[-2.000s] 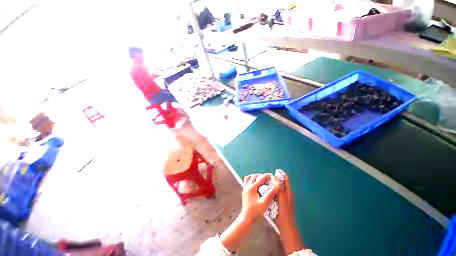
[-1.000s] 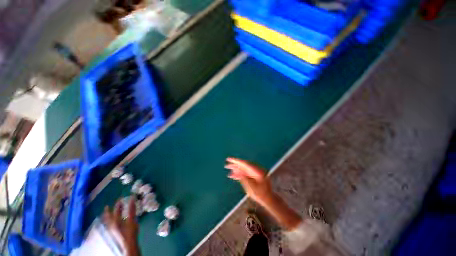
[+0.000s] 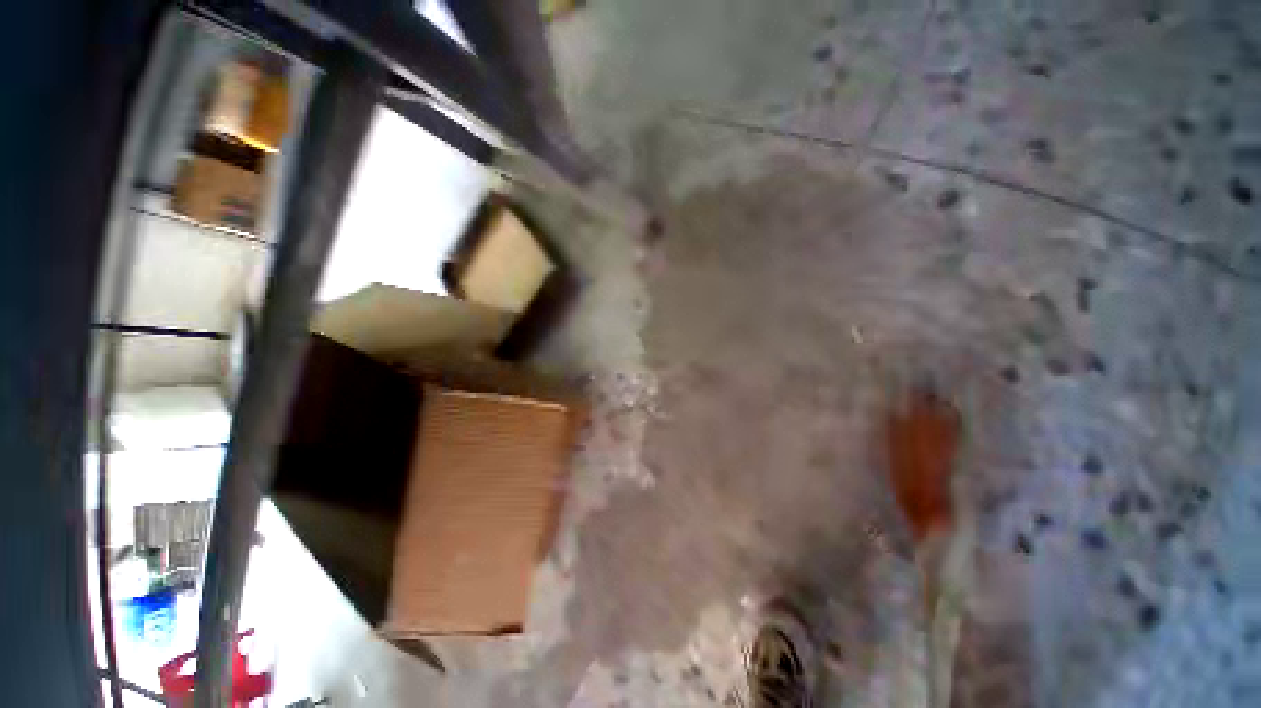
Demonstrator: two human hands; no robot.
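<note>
My right hand (image 3: 924, 463) hangs over the floor at right of centre, small and blurred, its pale sleeve below it. I cannot tell whether its fingers are apart or closed, or whether it holds anything. My left hand is not in view. An open brown cardboard box (image 3: 480, 512) stands on the floor at left of centre, its flaps spread and its inside dark. No figurine pieces show.
A smaller box (image 3: 505, 263) lies behind the open one. Dark metal frame bars (image 3: 297, 277) run down the left. Beyond them are more boxes (image 3: 221, 191) and a red stool (image 3: 219, 681). A shoe (image 3: 777, 664) shows on the speckled floor (image 3: 774, 277).
The view has swung from the green bench, trays and white pieces to the floor and a cardboard box. My left hand has left the picture; my right hand is now over the floor.
</note>
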